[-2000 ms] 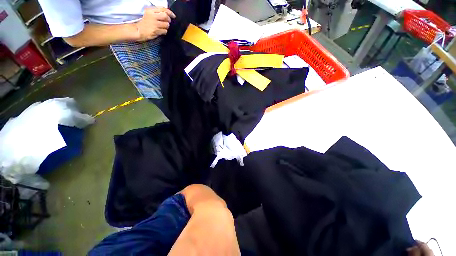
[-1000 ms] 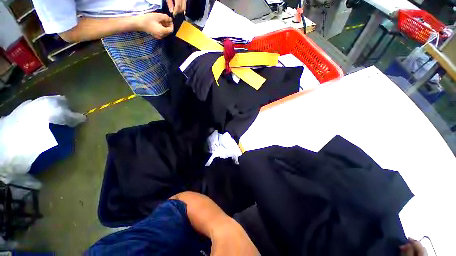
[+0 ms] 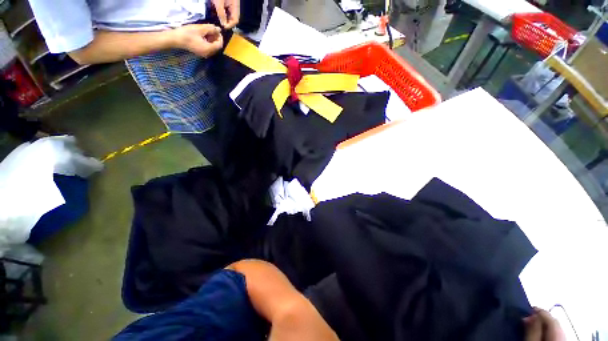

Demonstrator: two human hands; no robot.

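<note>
A large black garment panel (image 3: pixel 427 260) lies in folds over the front of the white table and down toward my lap. The fingers of my right hand (image 3: pixel 545 326) pinch its right edge at the bottom right; the rest of that hand is cut off. My left forearm reaches in at the bottom, but my left hand is below the picture. A white scrap (image 3: pixel 291 200) shows between the panel and a bundle of dark pieces (image 3: pixel 187 233) hanging left of the table. Yellow strips (image 3: pixel 330 83) tied with a dark red tie (image 3: pixel 293 76) lie on dark cut pieces (image 3: pixel 300 133).
A red-orange basket (image 3: pixel 407 76) stands behind the white table (image 3: pixel 400 153). A person (image 3: pixel 127 33) stands at the upper left, both hands together near the dark cloth. A white bundle (image 3: pixel 30 186) is on the green floor at left. Another red basket (image 3: pixel 543 33) is at upper right.
The whole view has shifted, so things sit a little further left. The other person's second hand has come in beside the first. My right fingers stay at the panel's edge.
</note>
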